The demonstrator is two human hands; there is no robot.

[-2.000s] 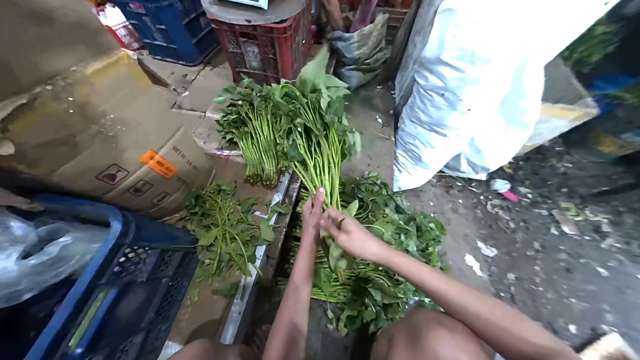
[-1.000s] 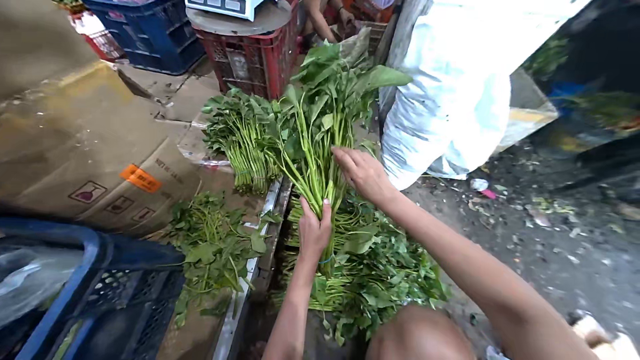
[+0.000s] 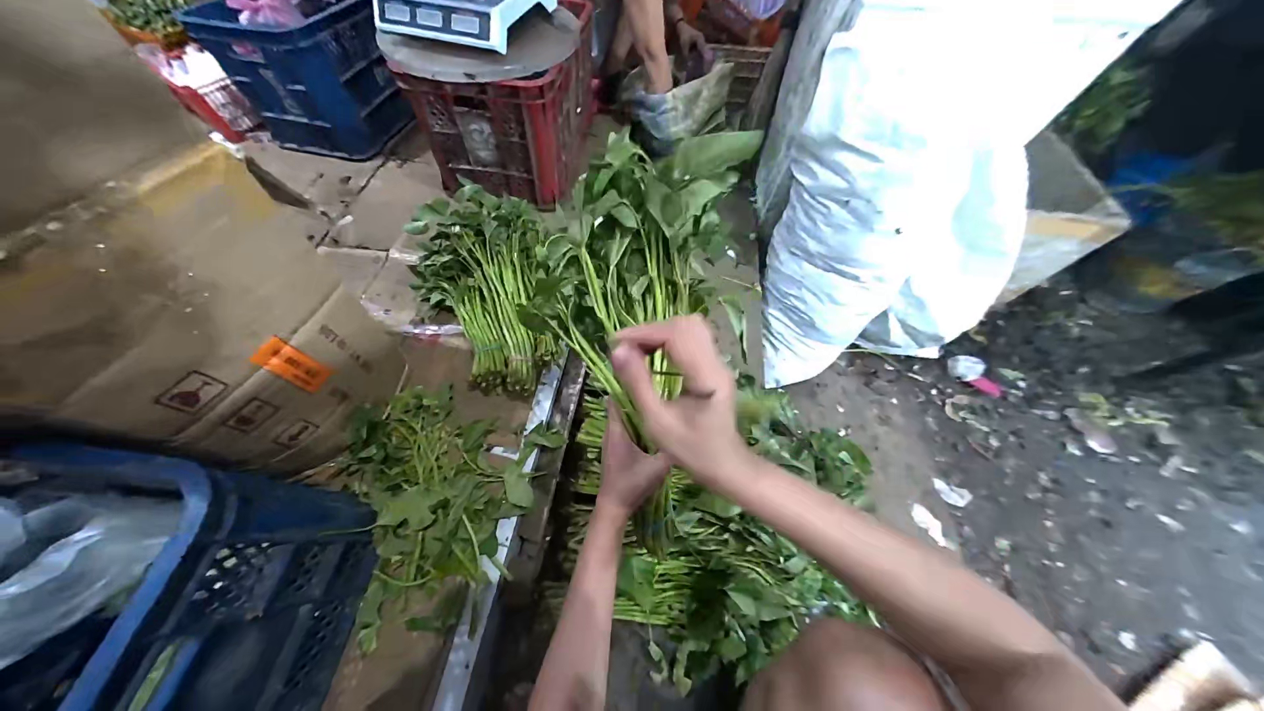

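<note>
Upright in my left hand (image 3: 632,469) is a bunch of long-stemmed leafy greens (image 3: 647,237), gripped around the lower stems. In front of those stems is my right hand (image 3: 686,395), its thumb and forefinger pinched on what looks like a thin stem. Stacked bunches of greens (image 3: 731,573) lie beneath my hands. Just left of the held bunch stands another group of bundled greens (image 3: 494,286). Loose leafy sprigs (image 3: 425,504) are spread on cardboard at the left, beside a metal edge strip (image 3: 494,573).
A blue plastic crate (image 3: 188,553) and a cardboard box (image 3: 197,326) are at the left. Ahead, a digital scale (image 3: 464,20) rests on a red crate (image 3: 494,128). A white sack (image 3: 879,207) stands at the right. Another person's hands (image 3: 657,59) are in a bag beyond.
My right hand has moved from the side of the upper stems to in front of the lower stems, near my left hand. The left hand keeps its hold on the bunch.
</note>
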